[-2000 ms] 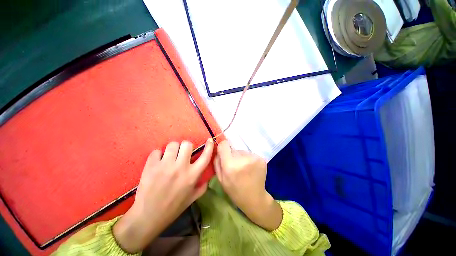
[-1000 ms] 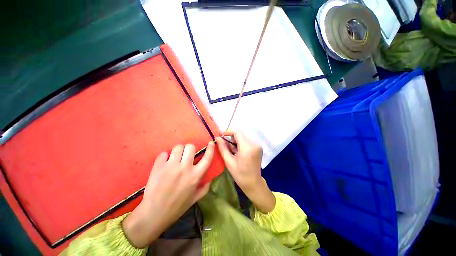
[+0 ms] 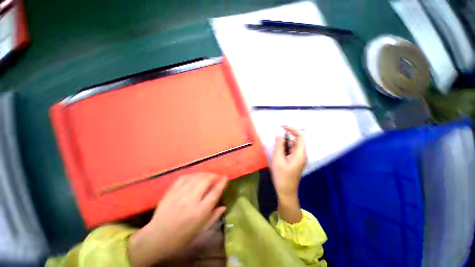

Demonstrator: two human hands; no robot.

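A thin black frame [image 3: 179, 164] lies on the red board [image 3: 156, 122] in front of me, its thicker long side at the far edge. A pale line runs along its near side. My left hand [image 3: 190, 206] is at the board's near edge, below the frame, with nothing visible in it; its fingers are blurred. My right hand [image 3: 289, 161] is raised over the white sheets, right of the board, its fingers around a small dark tool [image 3: 287, 143], mostly hidden. The tape roll [image 3: 403, 68] stands at the upper right; I cannot make out a tape strand.
Another black frame [image 3: 312, 108] lies on the white sheets [image 3: 291, 68]. A blue crate [image 3: 364, 193] with pale sheets is at the lower right. White strips [image 3: 424, 44] lie beyond the roll. A pale pile [image 3: 15, 193] and a red-bordered pad [image 3: 11, 31] are at the left.
The view has shifted and blurred. My right hand has moved away from the frame's corner, and my left hand has come off the frame's near side. The tape strand no longer shows.
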